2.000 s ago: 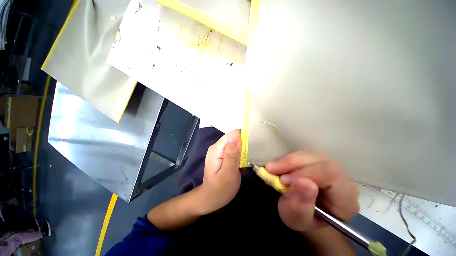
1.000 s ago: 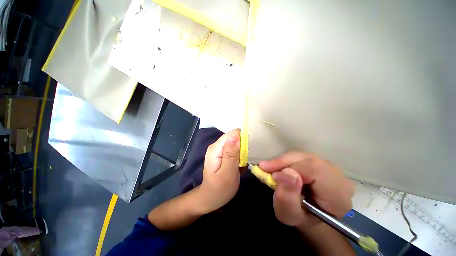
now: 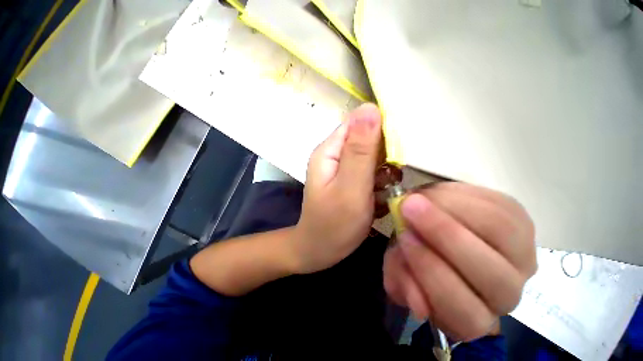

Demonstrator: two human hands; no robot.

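A large pale grey panel (image 3: pixel 493 120) with a bright-yellow edging spreads from the centre to the right. My left hand (image 3: pixel 345 183) pinches the panel's yellow edge near its lower corner, thumb on top. My right hand (image 3: pixel 465 254) holds a pen-like tool (image 3: pixel 397 204), yellow-wrapped near its small metal tip. The tip is close to the corner, just below the yellow edging; I cannot tell whether it touches. The tool's shaft is mostly hidden by my right hand, and its tail shows below.
More yellow-edged panels (image 3: pixel 303 49) lie on the pale table (image 3: pixel 240 106) at the top. Another panel (image 3: pixel 106 84) hangs over a shiny metal stand (image 3: pixel 92 190) at the left. The table also shows at the lower right (image 3: pixel 578 296), with a thin loop on it.
Both hands have moved up, the left also to the right, with the panel corner. The tool now points more steeply upward. The view has shifted, and more yellow-edged panels show at the top.
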